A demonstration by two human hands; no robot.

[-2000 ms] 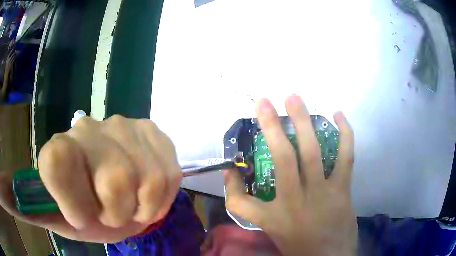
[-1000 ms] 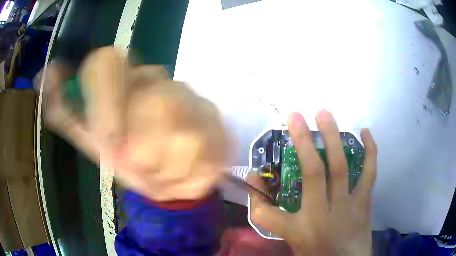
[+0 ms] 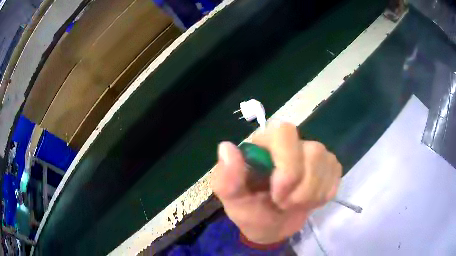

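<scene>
My left hand [image 3: 280, 185] is gripped around the green screwdriver handle [image 3: 256, 157], whose rounded end faces the camera. The thin steel shaft [image 3: 347, 204] shows on the other side of my hand, over the white paper. A white two-pin plug [image 3: 252, 111] shows just beyond my fingers, with its pins pointing left over the dark green conveyor; my hand hides most of its cord. A thin pale line, perhaps cord, runs over the paper at the bottom. My right hand, the housing and the circuit board are out of the picture.
The dark green conveyor [image 3: 165, 120] crosses the view diagonally, with worn cream edging [image 3: 325, 82]. White paper [image 3: 400, 175] lies at the lower right, with a shiny grey sheet [image 3: 442, 117] at its far edge. Brown cardboard [image 3: 82, 65] and blue containers [image 3: 55, 150] stand at the left.
The view has swung left towards the conveyor, so the housing and my right hand have left the picture. My left hand still holds the screwdriver. The plug shows more fully.
</scene>
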